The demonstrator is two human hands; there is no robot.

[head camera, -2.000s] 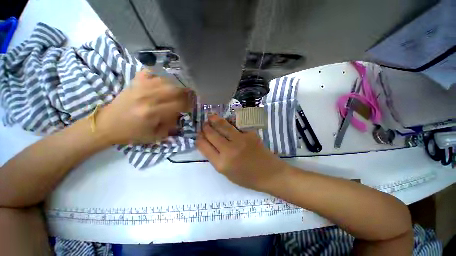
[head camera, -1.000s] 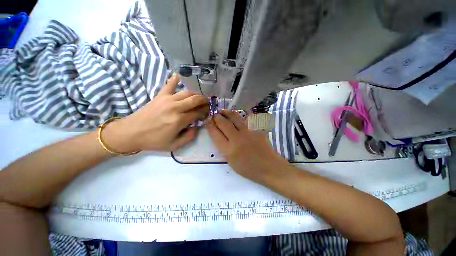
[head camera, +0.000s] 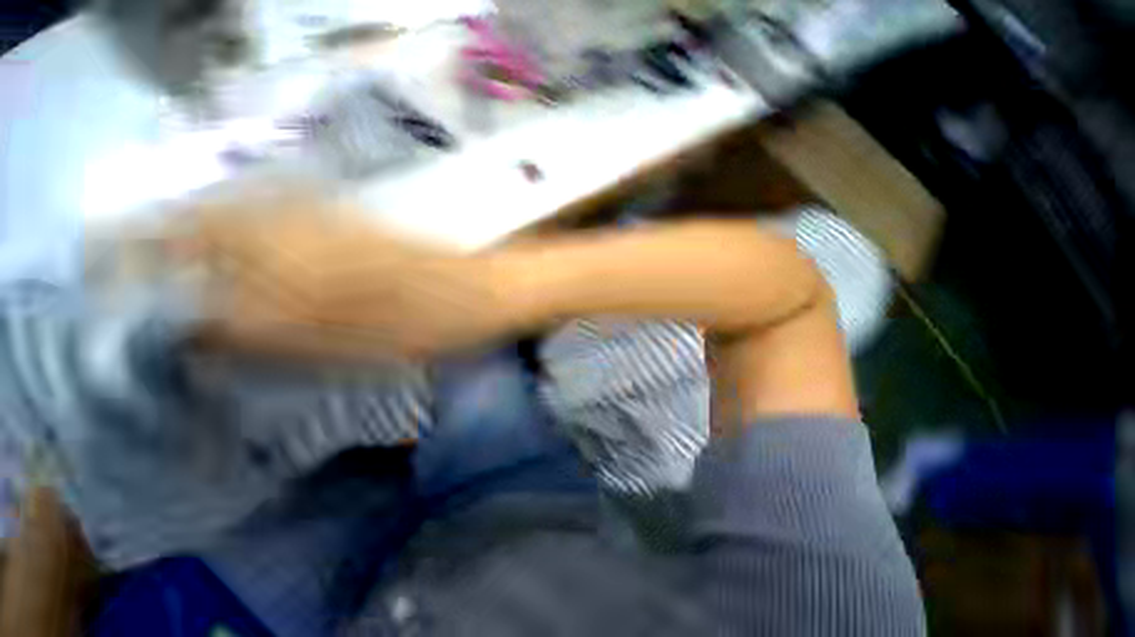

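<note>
The view is strongly blurred. My right hand (head camera: 299, 274) is at the left, over the table's front edge, with its fingers pointing left. A grey-and-white striped garment (head camera: 75, 411) hangs or lies below and left of it. The fingers are smeared, so I cannot tell whether they grip the cloth. A skin-toned patch at the lower left edge may be my left hand (head camera: 44, 560) or forearm; its fingers are not clear. A striped piece (head camera: 361, 131) lies on the table beside a short black tool (head camera: 421, 127).
Pink-handled scissors (head camera: 498, 60) lie farther back on the white table, with dark items (head camera: 666, 65) to their right. Striped cloth (head camera: 635, 398) lies by my lap under my right forearm. A brown board or box (head camera: 859, 187) and a blue object (head camera: 1021, 479) are at the right.
The view has swung to the right and down, away from the needle. Both hands have left the presser foot. The striped garment now shows low at the left, over the lap side.
</note>
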